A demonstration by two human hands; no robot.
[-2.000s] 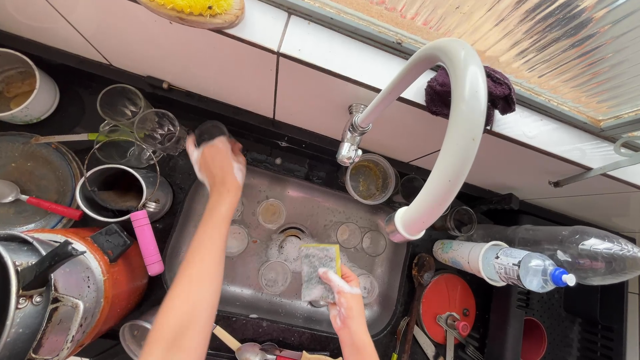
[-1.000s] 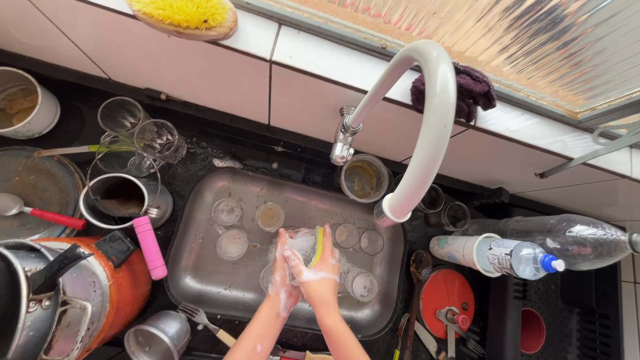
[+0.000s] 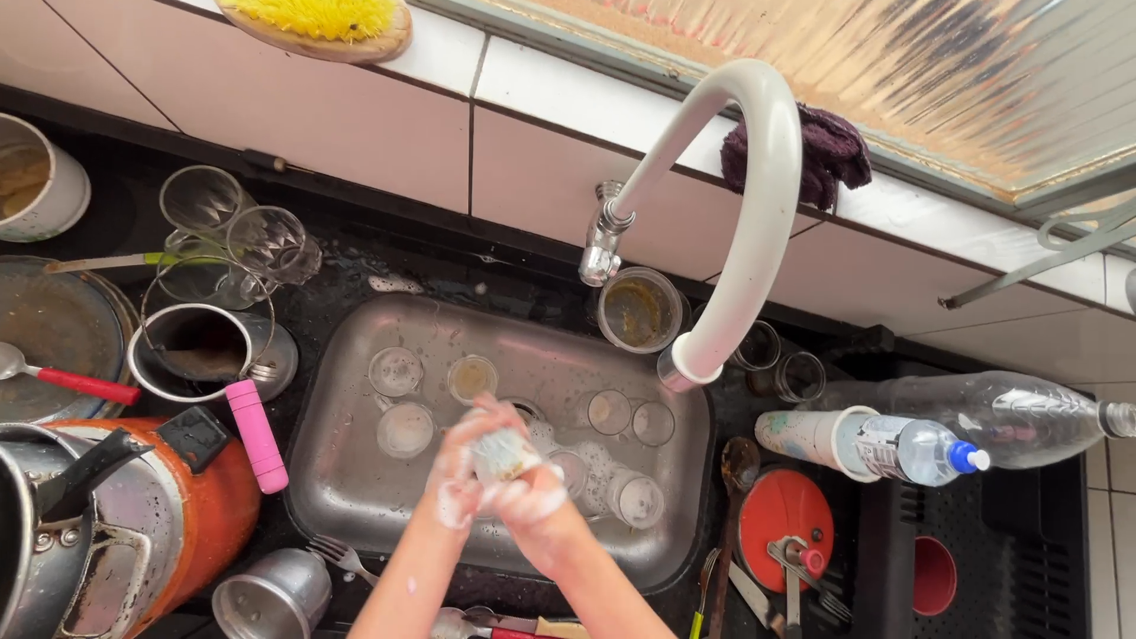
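Observation:
Both soapy hands meet over the stainless steel sink basin. My left hand and my right hand close around a pale, foam-covered sponge, blurred by motion; whether anything else is inside the grip cannot be told. Several small glasses stand in the basin, among them a soapy glass to the left of the hands and a foamy glass to the right. Suds lie near the drain, partly hidden by my fingers. The white curved faucet arches over the basin's right rear.
Left are glass mugs, a metal pot with a pink handle and an orange pressure cooker. Cutlery and an aluminium cup border the front. Right are a red lid, plastic bottles and a black rack.
Two seconds ago my left hand was at the basin's upper left corner with a dark item, and my right held the sponge. The hands then came together around the sponge, which has since turned in them.

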